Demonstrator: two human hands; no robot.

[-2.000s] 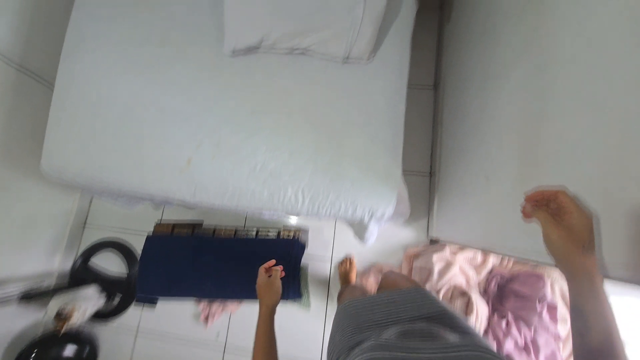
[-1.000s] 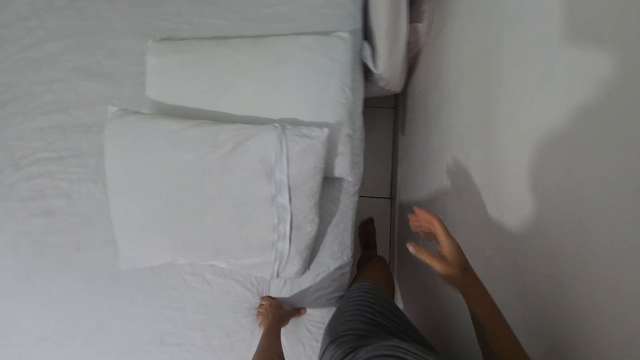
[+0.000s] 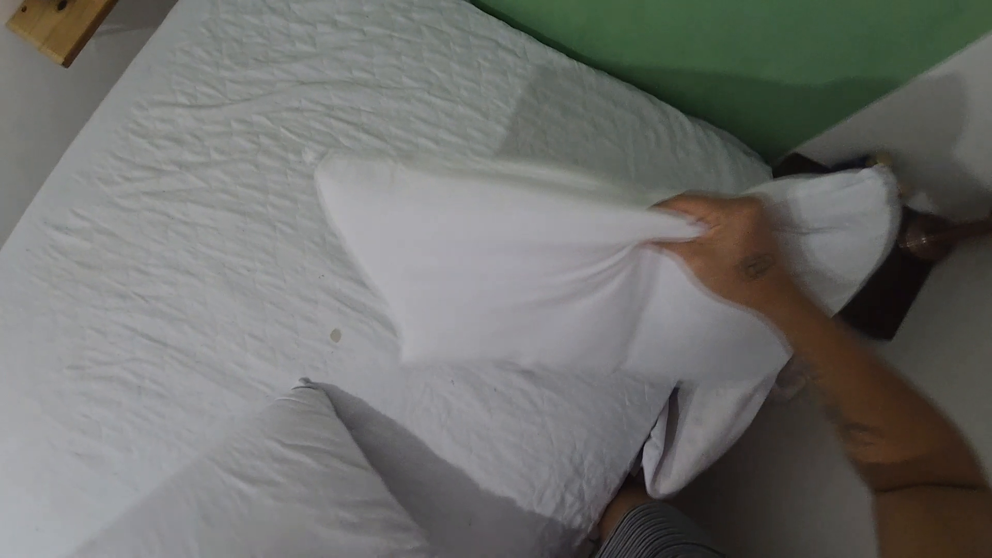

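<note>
My right hand [image 3: 725,244] grips a white pillow [image 3: 511,271] near its right part, the cloth bunched between thumb and fingers. The pillow hangs over a bed with a wrinkled white quilted cover [image 3: 232,201]. A second white pillow [image 3: 279,480] lies on the bed at the lower left. More white cloth [image 3: 837,225] shows beyond my wrist, and whether it belongs to the held pillow I cannot tell. My left hand is outside the view.
A green wall [image 3: 736,54] stands beyond the bed. Dark furniture [image 3: 891,298] is at the right, by the pale wall. White cloth [image 3: 697,442] hangs over the bed's edge near my leg. A wooden piece [image 3: 62,27] shows at the upper left.
My right hand was empty beside the bed and now grips a pillow. My left hand, pressed on the bed a second ago, has left the view. The view has swung to the green wall.
</note>
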